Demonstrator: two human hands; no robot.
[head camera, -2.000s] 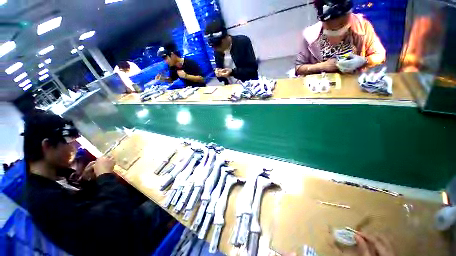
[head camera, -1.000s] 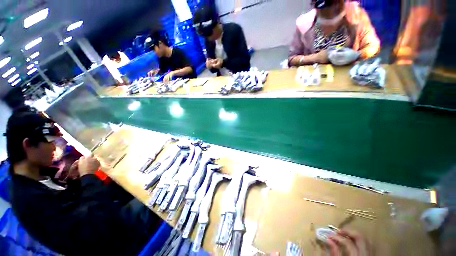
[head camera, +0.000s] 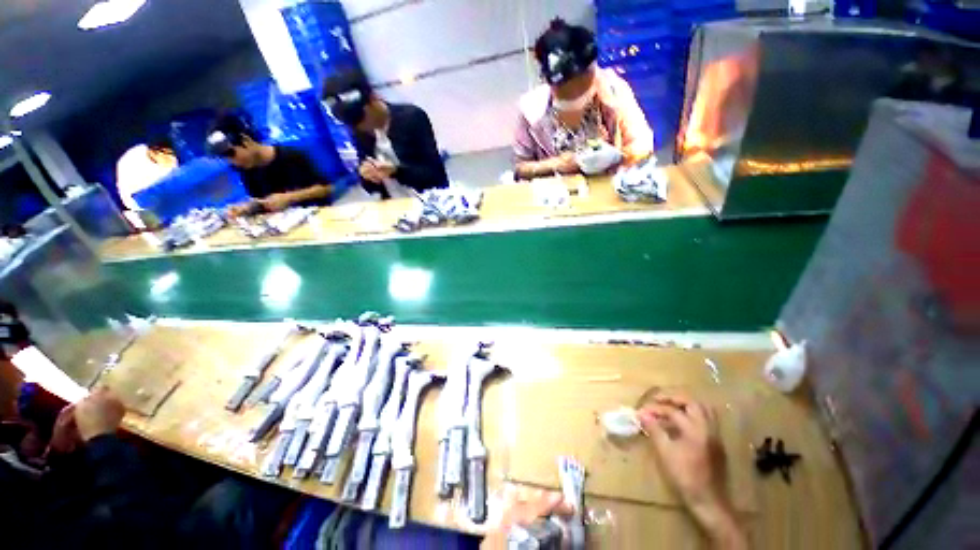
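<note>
My left hand (head camera: 514, 522) is at the bottom edge, partly cut off, and holds a grey moulded limb (head camera: 572, 481) whose pale toed end points up. My right hand (head camera: 688, 440) is over the cardboard mat (head camera: 537, 430), with its bent fingertips at the right side of a small white dish (head camera: 620, 422). Whether the fingers hold a thin stick is too blurred to tell. A small pile of black parts (head camera: 776, 459) lies to the right of my right hand.
Grey limbs (head camera: 360, 414) lie in a row at left. A small white bottle (head camera: 786, 363) stands by the grey metal cabinet (head camera: 881, 322) at right. A green conveyor (head camera: 516, 274) runs behind the bench. Another worker's hands (head camera: 95, 416) are at far left; several people sit opposite.
The view has swung right, bringing in the cabinet and black parts. My left hand with the limb has come into view. My right hand remains beside the dish and shows more fully.
</note>
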